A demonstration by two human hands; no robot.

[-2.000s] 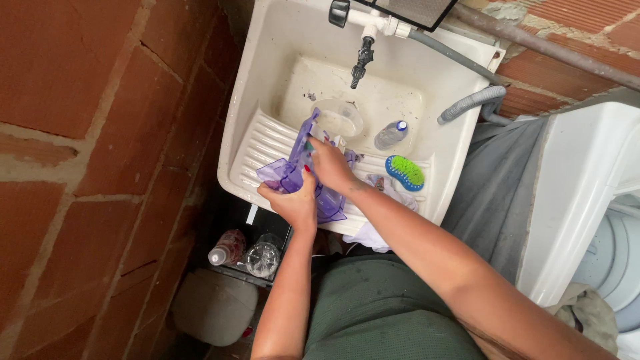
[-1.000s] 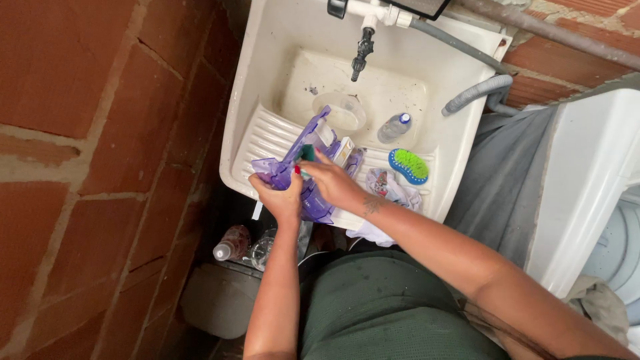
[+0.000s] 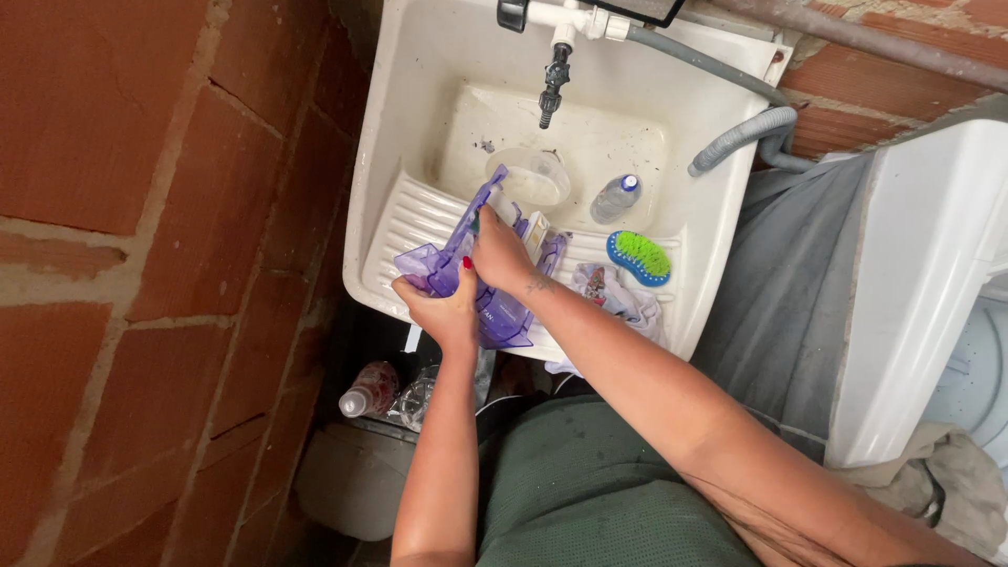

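My left hand [image 3: 442,309] grips the lower left edge of a translucent purple plastic part [image 3: 508,316], which is tilted over the ribbed washboard [image 3: 425,216] of a white laundry sink. A small green scrubbing pad [image 3: 476,222], mostly hidden by fingers, is in my right hand [image 3: 500,253], pressed against the purple plastic's inner side. Beyond the hands lies a clear plastic bowl [image 3: 539,178] in the basin. Right of it rests a clear bottle with a blue cap [image 3: 617,200]. A blue brush with green bristles [image 3: 639,257] lies bristles up on the washboard, above a wet printed cloth [image 3: 630,303].
A faucet with a black nozzle [image 3: 554,77] hangs over the basin. Grey hoses [image 3: 740,134] run at the right, beside a white washing machine [image 3: 913,299]. A brick wall [image 3: 181,276] stands close on the left. Bottles [image 3: 374,387] stand below the sink's front edge.
My right hand has moved up along the purple plastic since a second ago. My left hand keeps its hold at the lower left edge.
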